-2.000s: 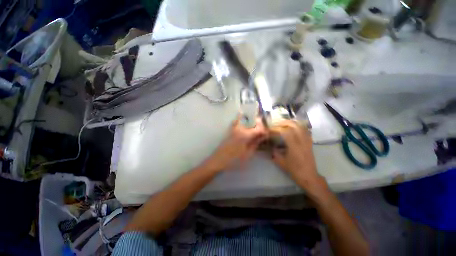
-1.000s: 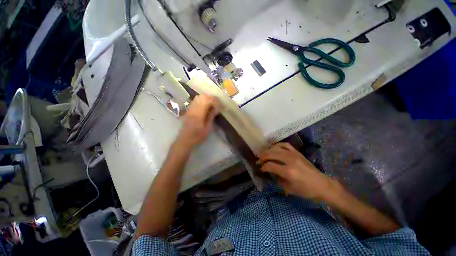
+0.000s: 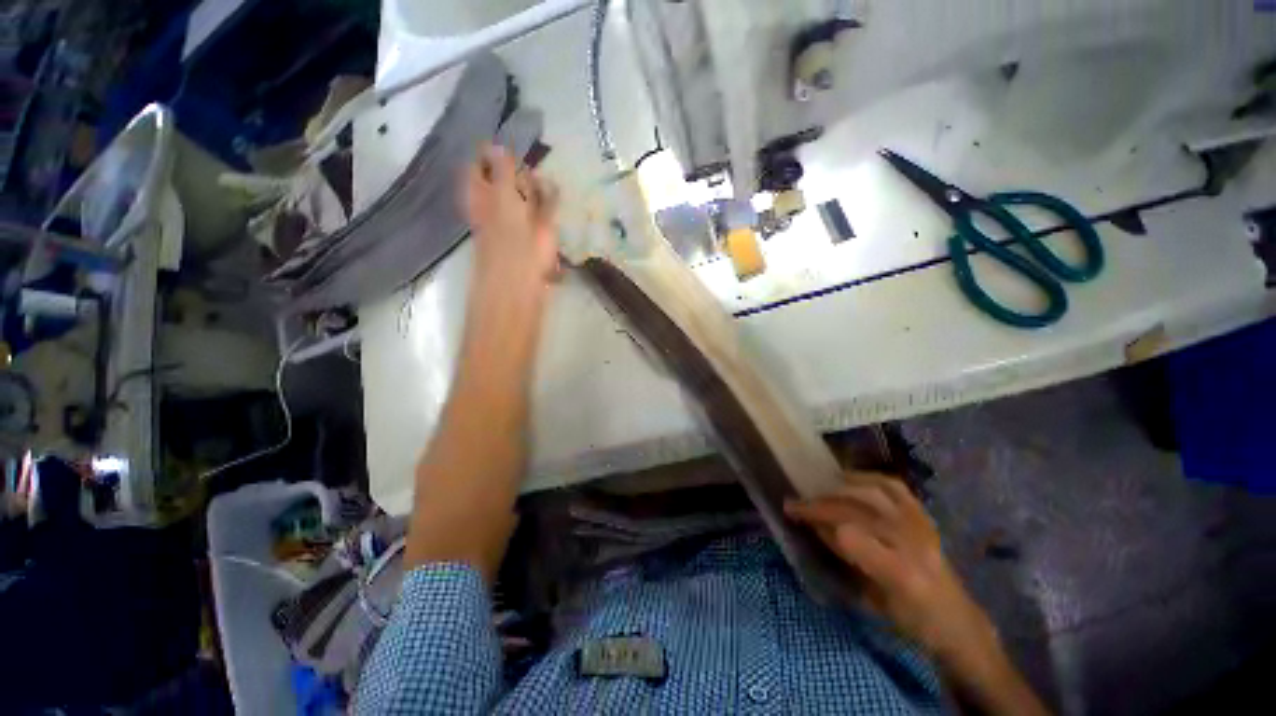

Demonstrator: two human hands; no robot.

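A long dark brown and beige fabric strip (image 3: 696, 361) runs from beside the needle area (image 3: 725, 210) down over the table's front edge. My right hand (image 3: 882, 539) grips its near end over my lap. My left hand (image 3: 511, 217) is blurred, at the right end of the stack of grey-brown cut strips (image 3: 406, 196). Whether its fingers hold a strip cannot be told. Small bright metal parts and a yellow-orange block (image 3: 745, 253) sit beside the needle area, right of the strip's far end.
Scissors with dark green handles (image 3: 1019, 259) lie right of the needle area. A white tub with strips (image 3: 241, 560) stands at lower left. A flexible ribbed metal neck (image 3: 598, 84) rises behind the strip. A white trough (image 3: 420, 35) is at the back and something blue (image 3: 1231, 406) at the right.
My left hand has left the strip near the needle and moved up and left to the stack. My right hand still holds the near end, now lower right. The camera view has also turned.
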